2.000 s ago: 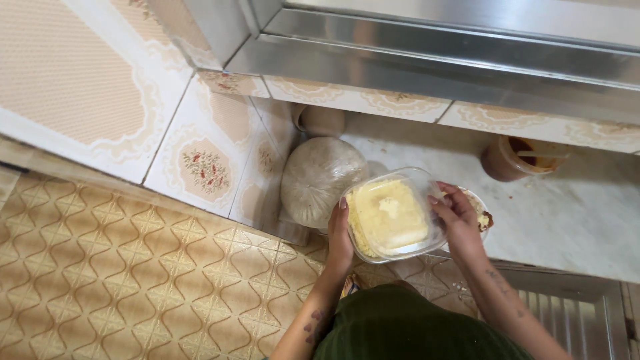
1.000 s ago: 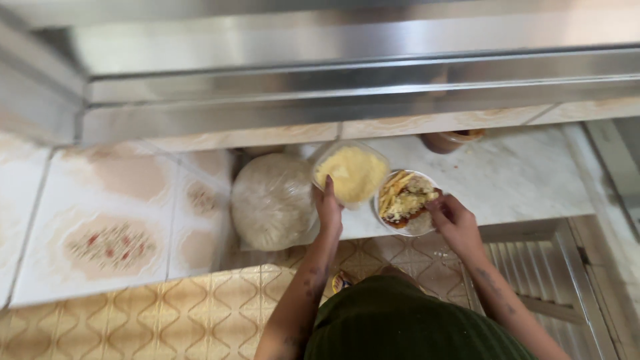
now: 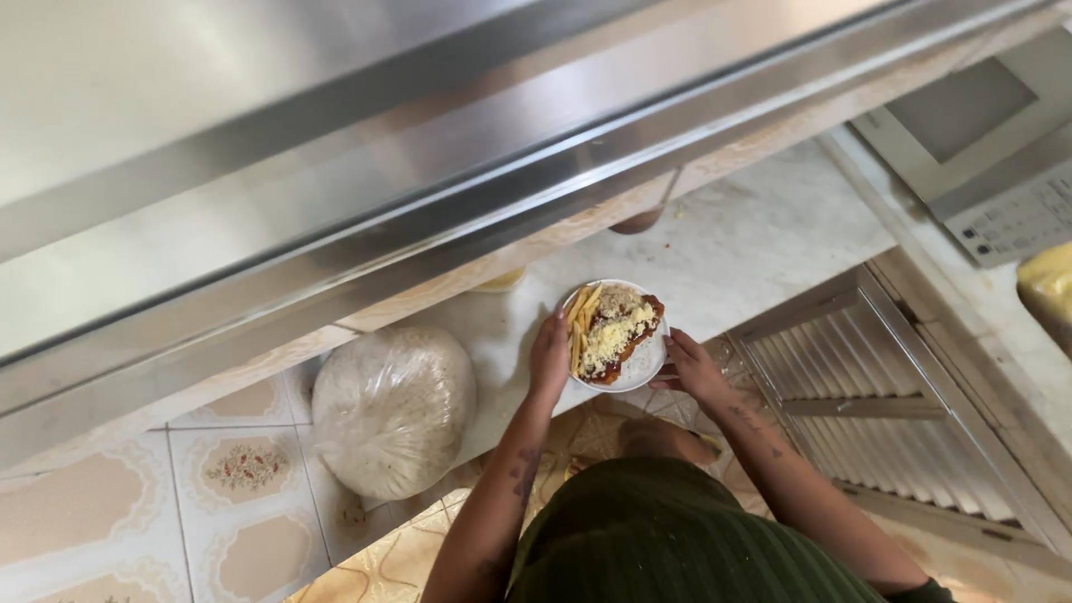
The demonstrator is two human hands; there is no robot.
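A white plate (image 3: pixel 643 366) is held between my two hands at the front edge of the marble counter. French fries (image 3: pixel 579 328), a breaded cutlet with red sauce (image 3: pixel 649 322) and grated cheese (image 3: pixel 611 339) lie on it, beside a pale, grainy food at the back. My left hand (image 3: pixel 549 356) grips the plate's left rim, and my right hand (image 3: pixel 688 366) holds its right rim with the fingertips. Behind the plate, the tub of grated cheese (image 3: pixel 501 281) stands mostly hidden beneath the ledge.
A large plastic-wrapped bundle (image 3: pixel 394 410) sits left on the marble counter (image 3: pixel 737 243). The reddish-brown container (image 3: pixel 638 221) is partly under the ledge. A metal-framed, tiled ledge (image 3: pixel 469 218) overhangs the back. At right are a microwave (image 3: pixel 963 109), a yellow-topped item (image 3: pixel 1047 280) and a louvered door (image 3: pixel 871 402).
My left hand has let go of the tub of cheese, which now stands farther back, and has taken the plate's left side. My right hand has moved from the food to the rim. The view has turned.
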